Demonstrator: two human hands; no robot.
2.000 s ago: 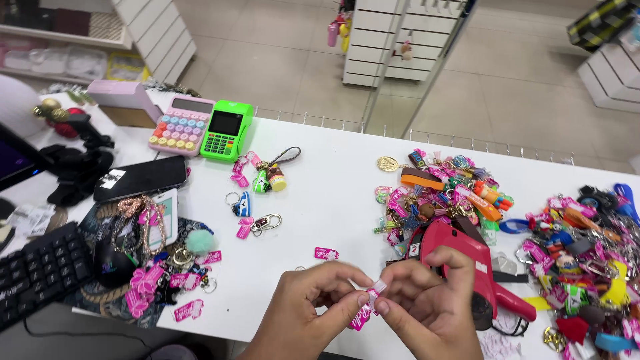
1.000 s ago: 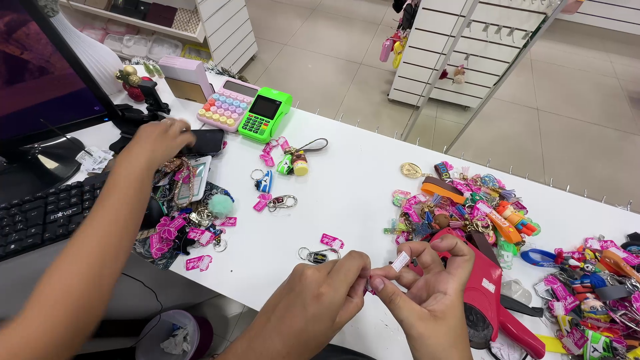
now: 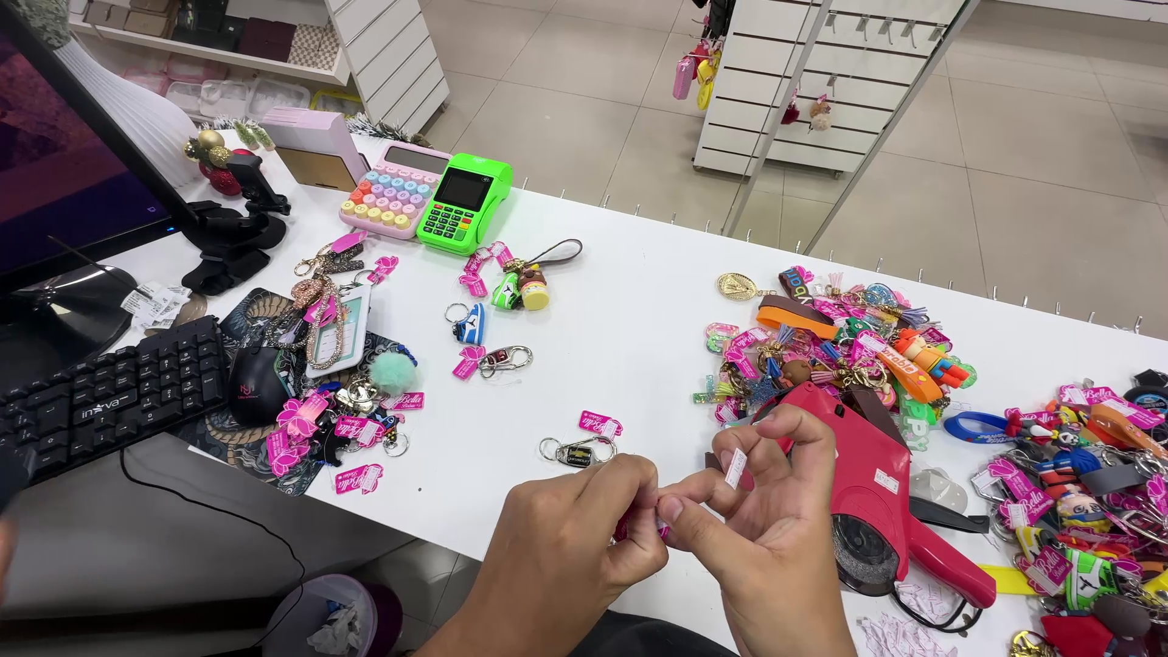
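My left hand (image 3: 575,547) pinches a small pink tag (image 3: 630,526), mostly hidden by the fingers. My right hand (image 3: 766,520) touches the same tag with thumb and fingertip, and a small white price sticker (image 3: 735,468) clings to one of its fingers. A keychain with a metal clasp and dark emblem (image 3: 578,453) lies just beyond my left hand, with a pink tag (image 3: 599,423) beside it. The red price labeling gun (image 3: 862,484) lies right of my right hand, against a pile of keychains (image 3: 839,342).
Another keychain pile (image 3: 1077,493) is at the right. A green card terminal (image 3: 465,203) and pink calculator (image 3: 394,190) stand at the back. Tagged keychains lie near the mouse (image 3: 260,383) and keyboard (image 3: 109,397). Sticker scraps (image 3: 903,634) lie below the labeling gun; a bin (image 3: 333,611) stands below the table.
Another person's arm, reaching over the mouse area one second ago, has withdrawn. The dark phone there is gone from the table. My hands stay together on the tag.
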